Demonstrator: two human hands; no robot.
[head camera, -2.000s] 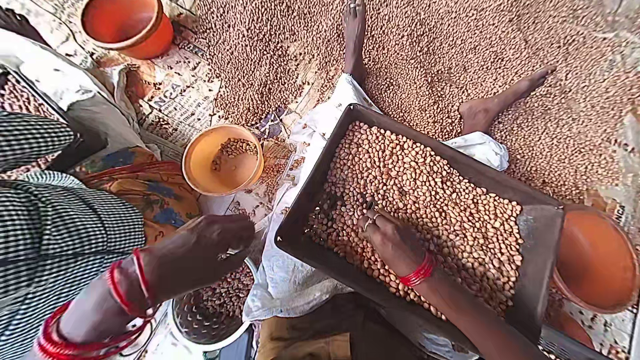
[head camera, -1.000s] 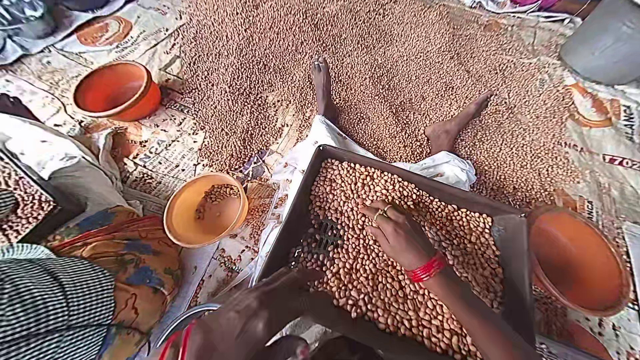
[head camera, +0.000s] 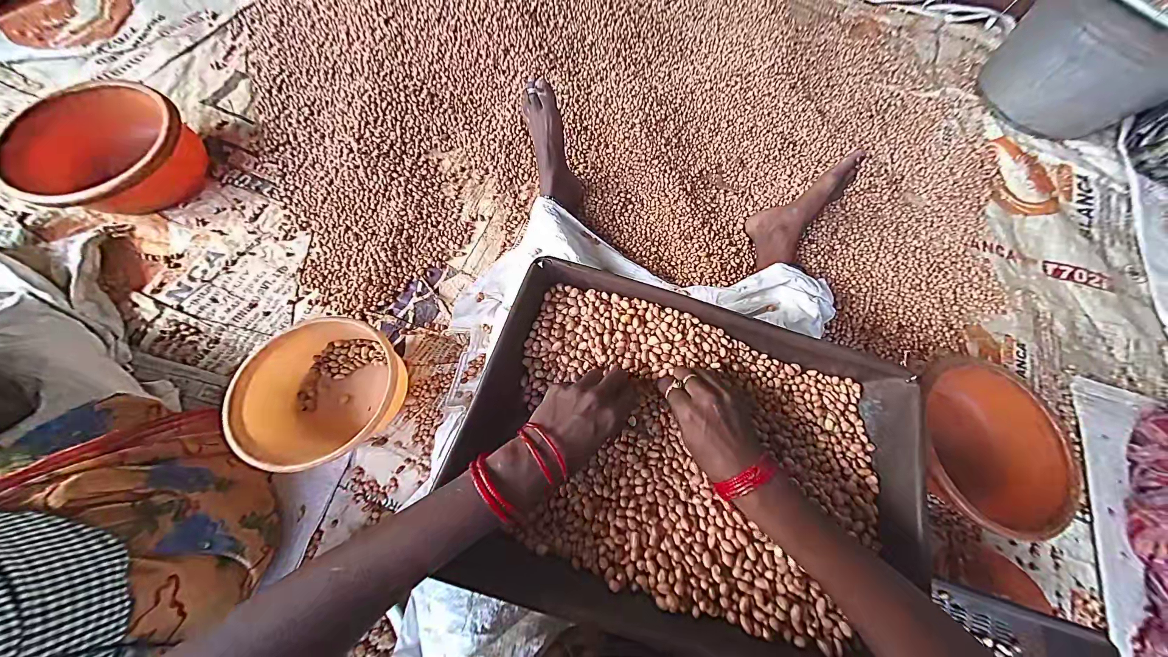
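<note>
A dark metal tray (head camera: 899, 456) full of shelled peanuts (head camera: 675, 529) lies across the lap, on white cloth (head camera: 566, 237). My left hand (head camera: 584, 415), with red bangles at the wrist, rests with bent fingers in the peanuts near the tray's upper middle. Close to its right, my right hand (head camera: 712, 415) wears a ring and red bangles and has its fingertips down among the peanuts. The fingertips of both hands are hidden, so whether either holds a nut does not show.
Left of the tray stands a yellow-orange bowl (head camera: 265, 401) with some nuts. A red-orange tub (head camera: 173, 173) is at upper left, an orange bowl (head camera: 999, 447) at right, a grey bucket (head camera: 1058, 73) at upper right. Peanuts cover printed sacking beyond two bare feet. Another person's patterned clothing (head camera: 182, 511) is at lower left.
My left hand has moved from left of the tray into the peanuts beside my right hand. The view has shifted, and the grey bucket, absent from the oldest frame, is now in view.
</note>
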